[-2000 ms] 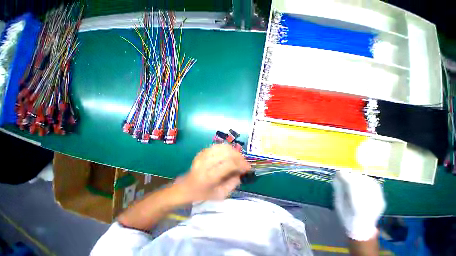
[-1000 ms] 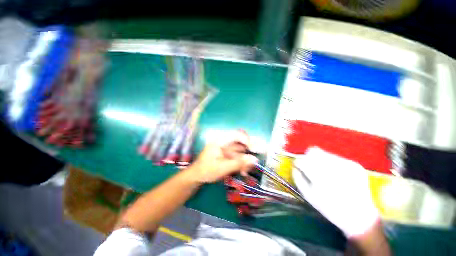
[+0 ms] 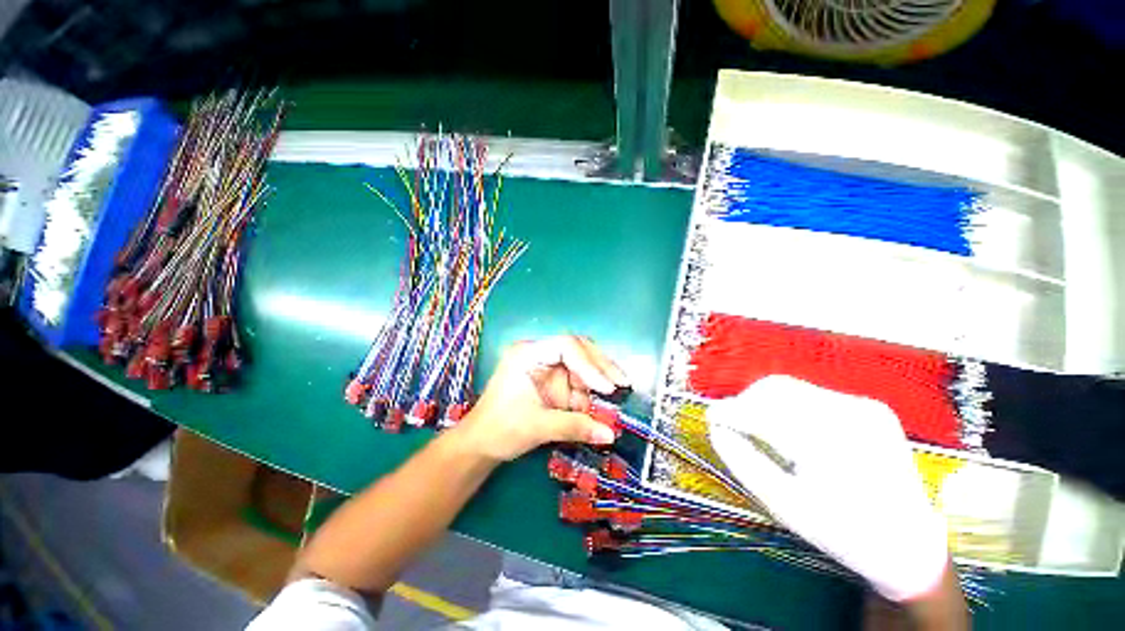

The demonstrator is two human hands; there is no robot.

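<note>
My bare left hand point(image 3: 537, 401) holds a red connector housing point(image 3: 605, 420) between thumb and fingers, left of the wire tray. Several coloured wires point(image 3: 691, 461) run from it to the right, under my gloved right hand. My right hand point(image 3: 820, 462), in a white glove, is over the yellow wires point(image 3: 693, 431) at the tray's near left part. Its fingers are partly bent, and whether they grip a wire cannot be told. A pile of harnesses with red housings point(image 3: 580, 504) lies just below my left hand, along the near edge of the cream-white tray point(image 3: 765, 101).
Harness bundles lie in the middle left point(image 3: 438, 284) and far left point(image 3: 185, 259) of the green bench point(image 3: 315, 234). A blue bin point(image 3: 123, 185) with white parts stands far left. Blue wires point(image 3: 851, 200), red wires point(image 3: 820, 370) and black wires point(image 3: 1061, 425) lie in the tray. A cardboard box point(image 3: 228, 512) is below the bench.
Since the first frame, my right hand has moved up and left, from the wire ends to above the tray. My left hand has moved off the pile and shows a red housing. The view has shifted.
</note>
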